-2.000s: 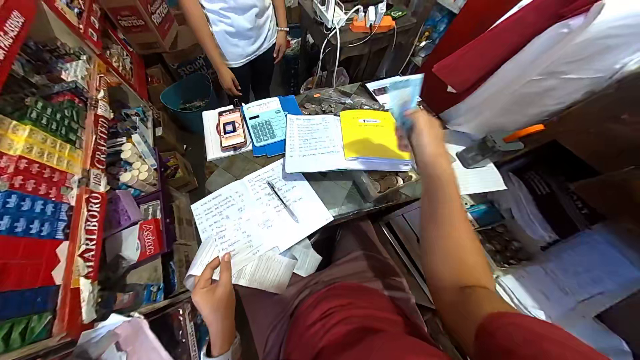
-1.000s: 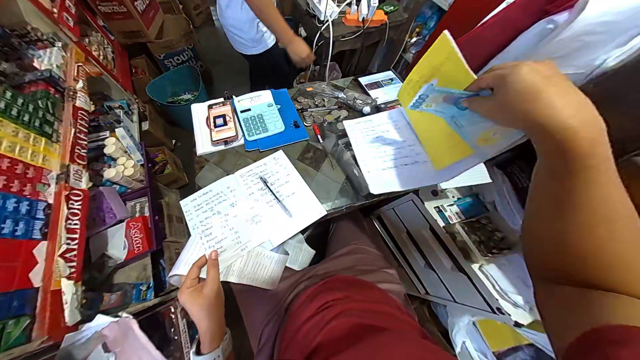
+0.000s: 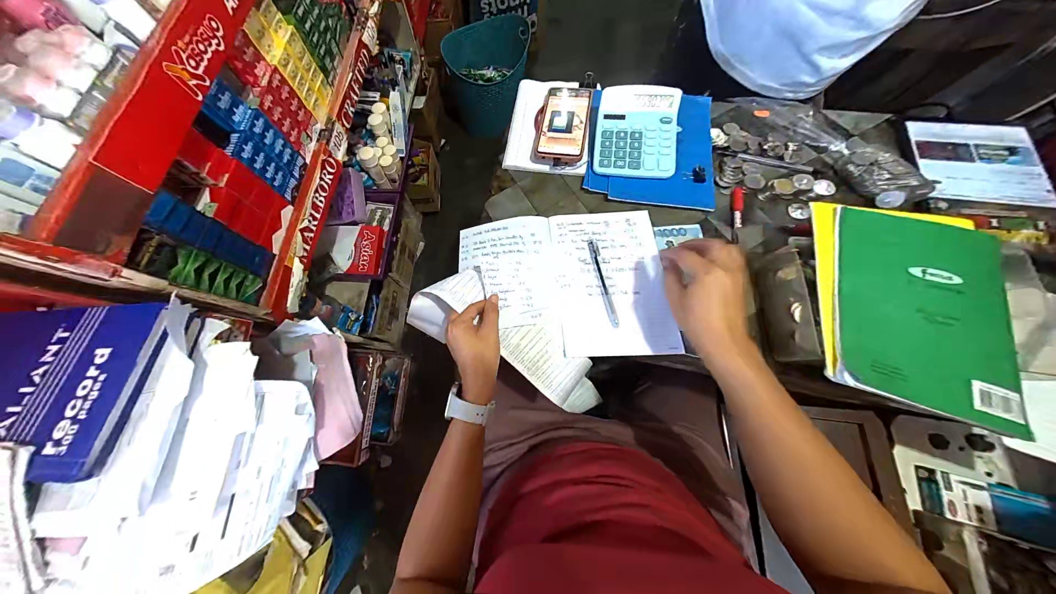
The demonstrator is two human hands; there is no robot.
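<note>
An open notebook with handwriting (image 3: 528, 247) lies on the table before me, a pen (image 3: 603, 283) across its right page. My left hand (image 3: 474, 334) pinches the notebook's lower left edge together with long printed paper slips (image 3: 536, 363). Beside the right page, my blurred right hand (image 3: 705, 285) is over a banknote (image 3: 678, 234); its fingertips are hard to make out, so its hold is unclear. A closed green notebook (image 3: 928, 305) rests on a yellow one at the right. Behind lie a light blue calculator (image 3: 637, 132) on a blue folder (image 3: 697, 157) and a phone (image 3: 564, 124).
Coins (image 3: 775, 186) and a plastic bag of coins (image 3: 883, 169) lie at the back right, near a red marker (image 3: 737, 205). A person in a white shirt (image 3: 808, 41) stands across the table. Cigarette shelves (image 3: 272, 124), a teal bin (image 3: 487, 74) and stacked papers (image 3: 239, 462) are at the left.
My right hand has come from the right back beside the open notebook. The yellow notebook, open one second ago, is closed, with the green one now seen on top. The view has shifted left.
</note>
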